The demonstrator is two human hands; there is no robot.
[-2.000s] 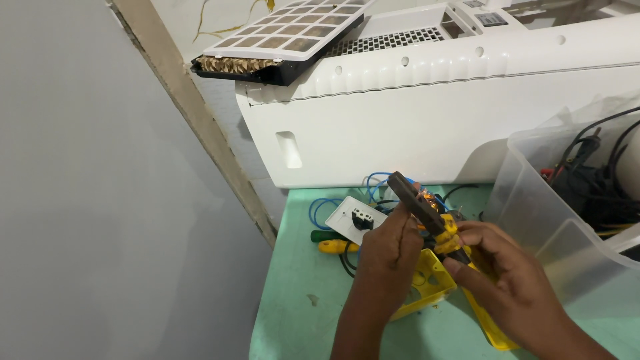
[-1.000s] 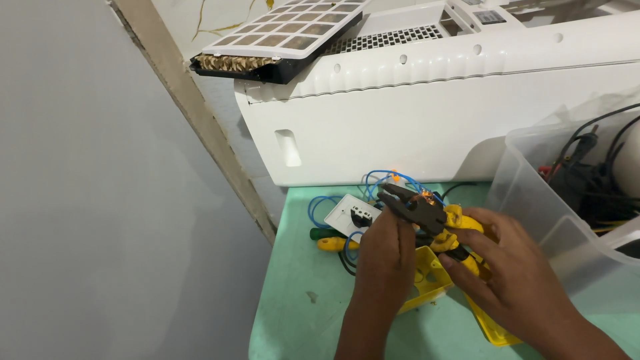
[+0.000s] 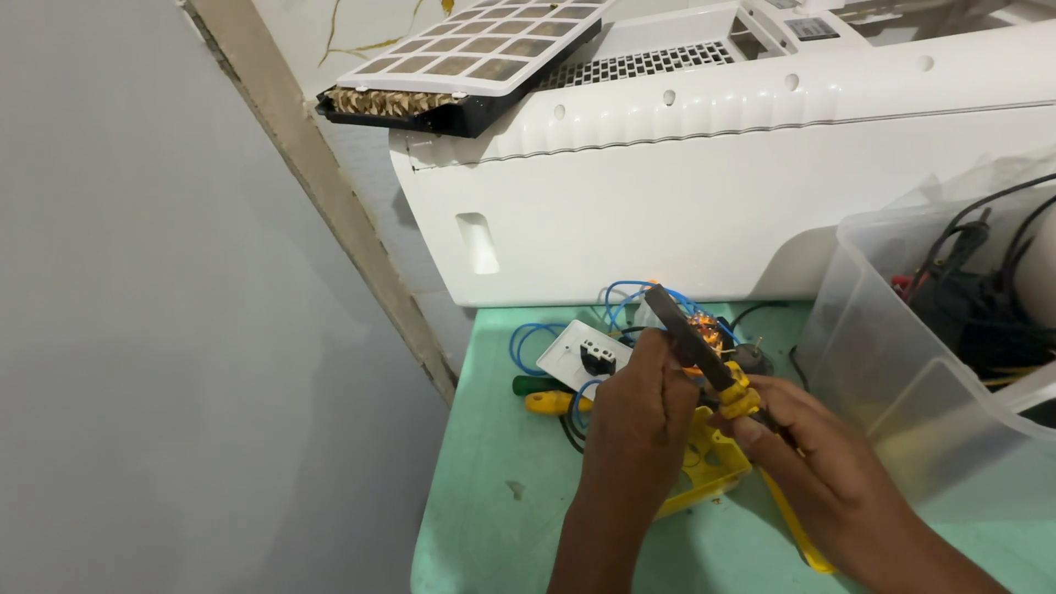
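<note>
My right hand [image 3: 813, 450] is closed on a pair of pliers [image 3: 693, 338] with dark metal jaws and yellow grips, the jaws pointing up and left. Close beside the jaws, my left hand [image 3: 639, 421] has its fingers pinched together; what lies between them is hidden. Beneath both hands is a yellow plastic electrical box [image 3: 714, 474]. A white socket plate [image 3: 569, 355] lies left of my left hand, with blue wire [image 3: 521, 342] around it. Orange and copper-coloured wire strands [image 3: 708, 330] show behind the pliers.
Green and yellow tool handles [image 3: 549, 402] lie at the left of the green table [image 3: 495, 511]. A clear plastic bin [image 3: 891, 346] of cables stands at the right. A large white appliance [image 3: 643, 214] spans the back, with a filter frame [image 3: 487, 49] on top.
The pliers have turned in my right hand: one second ago their jaws showed broad and parted, now they show as a narrow edge. My left hand stays beside them.
</note>
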